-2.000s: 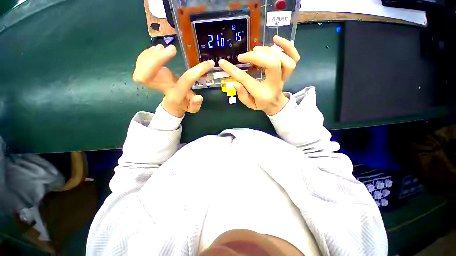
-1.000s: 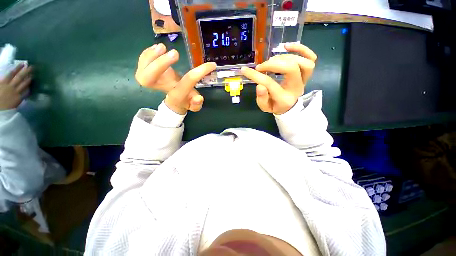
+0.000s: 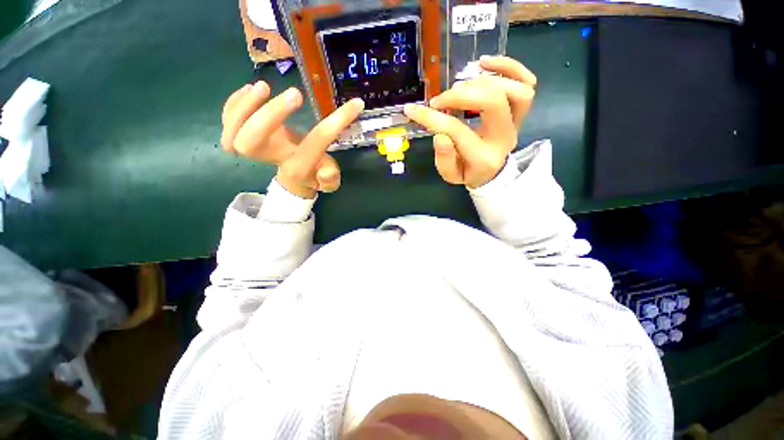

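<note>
A black thermostat unit [image 3: 373, 64] with lit blue-white digits sits in the orange-brown locating frame [image 3: 315, 79] of the clear test fixture [image 3: 474, 50]. A yellow connector [image 3: 392, 143] with a white tip sticks out at the fixture's front edge. My left hand [image 3: 288, 142] has its index fingertip at the display's lower left edge, its other fingers raised. My right hand [image 3: 481, 120] has its index fingertip at the lower edge, right of the middle. Both hands hold nothing. A red part shows partly behind my right hand's fingers.
A white label [image 3: 474, 17] is on the fixture's right side. A large black mat [image 3: 679, 107] lies to the right on the green bench [image 3: 129, 129]. White pieces [image 3: 26, 129] lie at the far left. A white-topped board [image 3: 636, 9] runs behind. A neighbour's grey sleeve [image 3: 30, 314] shows at lower left.
The smaller digits on the display have changed from 15 to what looks like 26 or 28. My right index fingertip has shifted slightly left. The neighbour's hand has left view; white pieces now show there.
</note>
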